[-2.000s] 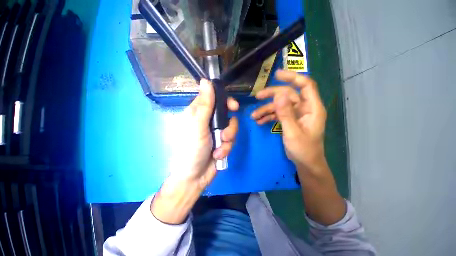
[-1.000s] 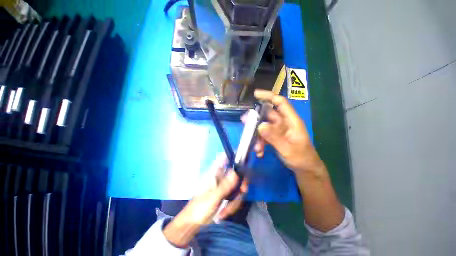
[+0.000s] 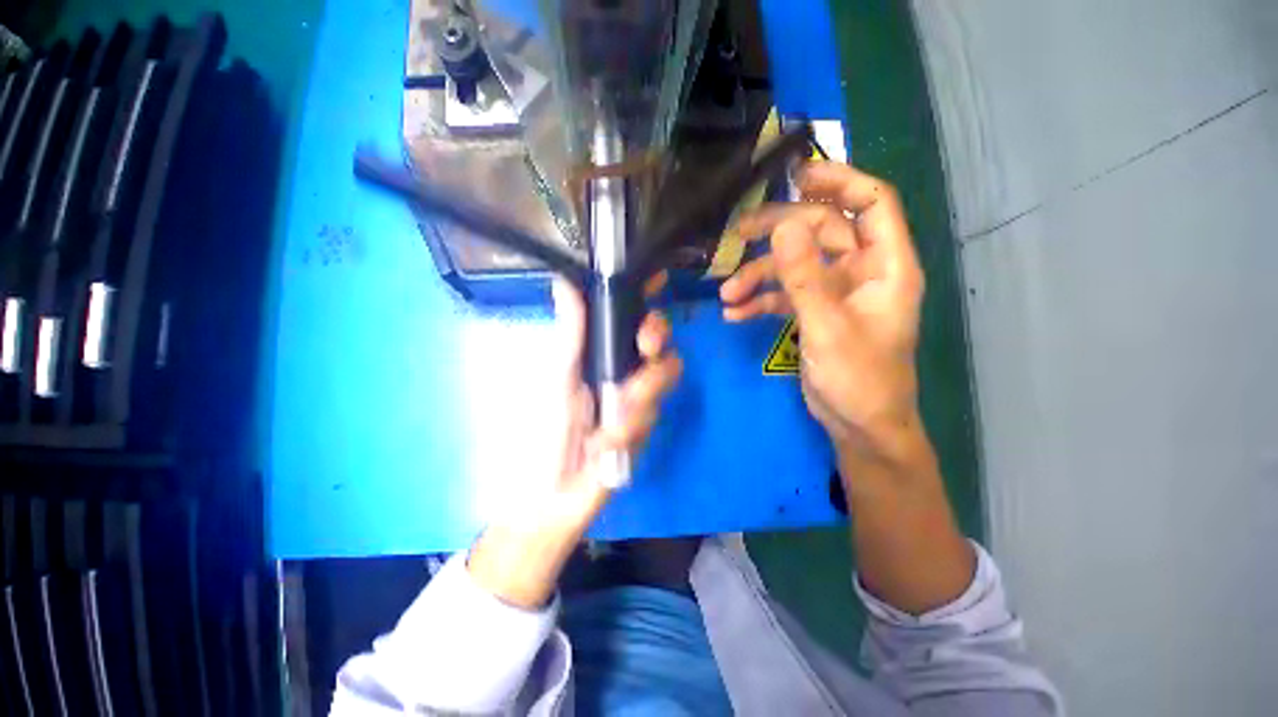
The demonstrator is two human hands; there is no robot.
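My left hand [image 3: 582, 406] is closed around the black collar [image 3: 613, 325] of a tripod with its two black legs [image 3: 470, 213] spread in a Y. The silver tube [image 3: 607, 203] between the legs points away from me, and its far end is under the clear guard. A silver end [image 3: 613, 455] sticks out below my fist. The legs are slightly blurred. My right hand [image 3: 848, 301] is raised at the right with fingers apart and curled, near the tip of the right leg; I see nothing held in it.
The press base [image 3: 505, 182] with its clear guard [image 3: 687, 70] stands at the far side of the blue table [image 3: 372, 420]. Black ribbed trays [image 3: 84, 434] with several sticks lie at the left. A yellow warning label [image 3: 784, 350] is partly behind my right hand. Grey floor is at the right.
Since one second ago, my left hand has moved away from me, bringing the tube to the press. The legs have spread apart. My right hand has let go of the part and opened beside it.
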